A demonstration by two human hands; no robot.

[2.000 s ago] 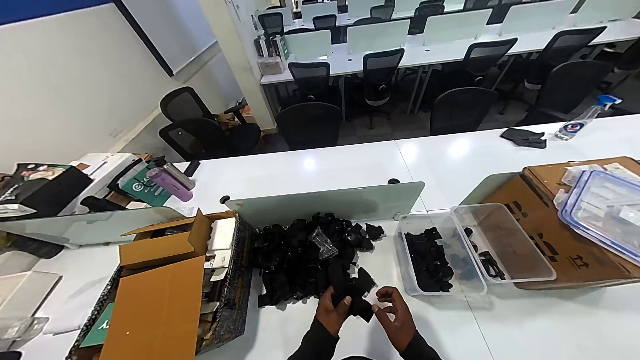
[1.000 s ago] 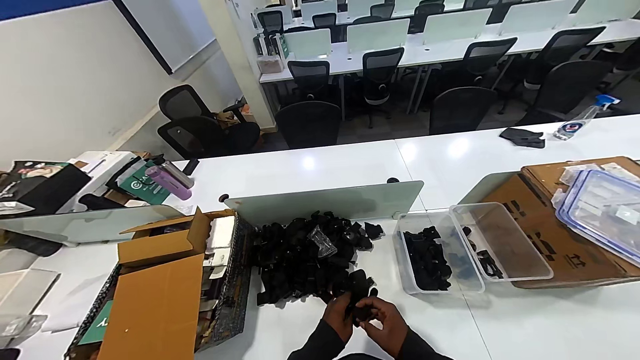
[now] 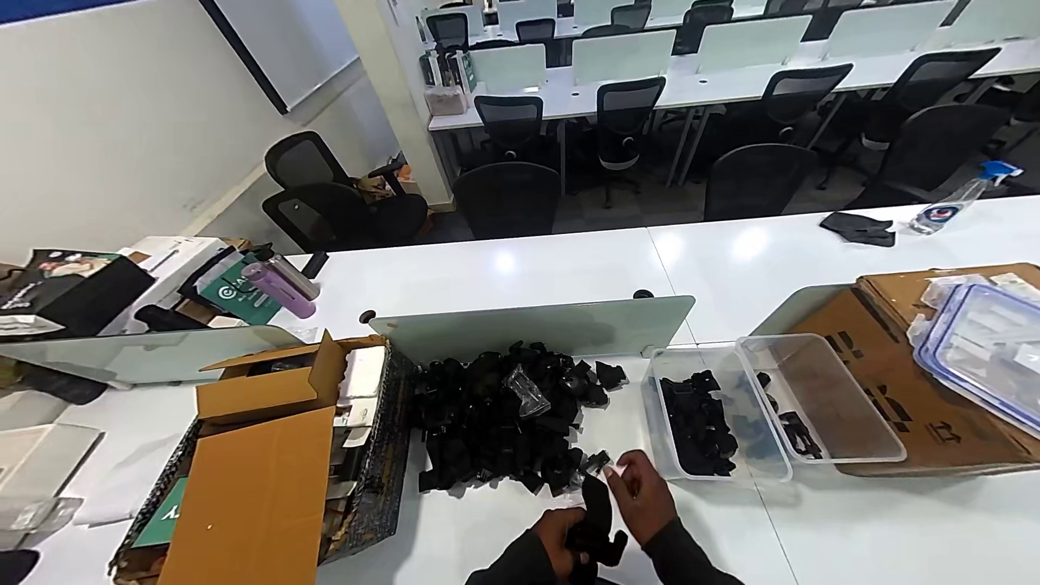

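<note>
My left hand is closed on a black strap-like piece near the bottom middle of the view. Just to its right, my right hand pinches something small at the strap's upper end; what exactly is too small to tell. A pile of black items lies on the white desk beyond my hands, with a clear plastic wrapper on top. Right of the pile, a clear plastic container holds more black pieces.
A second clear container with a few dark parts overlaps the first. Beside it stands a cardboard box bearing lids. An opened cardboard box is at left. A glass divider stands behind the pile; a spray bottle is farther back.
My hands have drawn apart since one second ago, when they were close together on the black piece. The strap-like piece now shows between them.
</note>
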